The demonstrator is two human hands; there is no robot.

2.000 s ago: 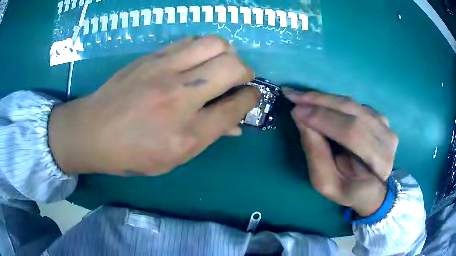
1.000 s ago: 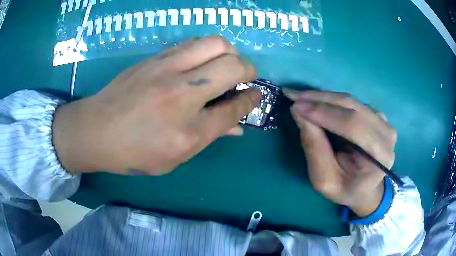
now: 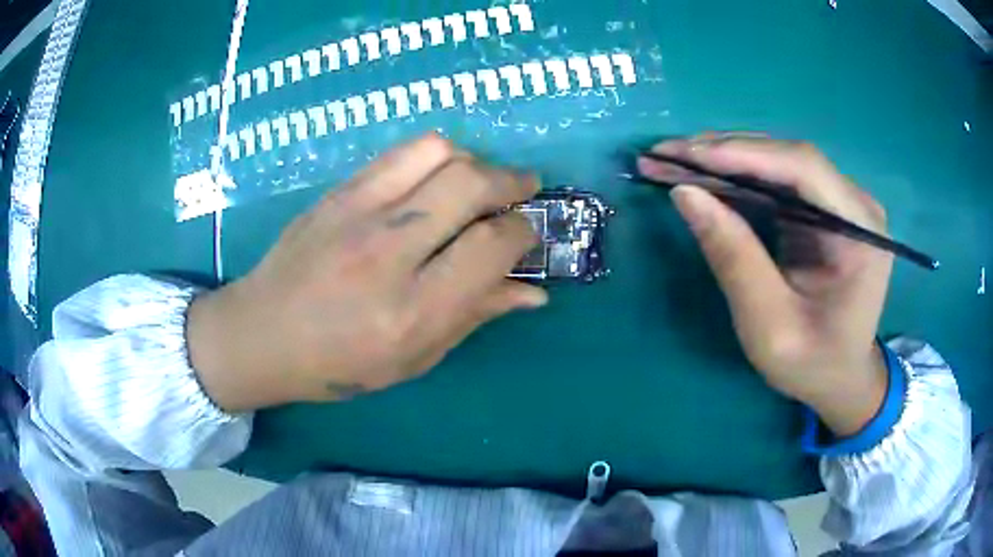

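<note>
A small electronic module (image 3: pixel 568 237) with a black rim and silver parts lies on the green mat. My left hand (image 3: pixel 381 267) holds it by its left side, and the fingers hide that part. My right hand (image 3: pixel 789 245) holds slim black tweezers (image 3: pixel 806 209) up and right of the module, apart from it. The tweezer tips are blurred, and I cannot tell if they hold anything. White flag-shaped adhesive pieces (image 3: pixel 436 95) stand in two rows on a clear liner (image 3: pixel 359 112) beyond my hands.
A long pale label strip (image 3: pixel 35 174) lies at the far left. A thin white line (image 3: pixel 219 245) runs under the liner's left end. A blue band (image 3: pixel 895 397) is on my right wrist. A white tube-like end (image 3: pixel 598 479) shows at the near edge.
My right hand and the tweezers have moved up and away from the module. The view has shifted, so more of the liner and the left strip shows. My left hand still holds the module.
</note>
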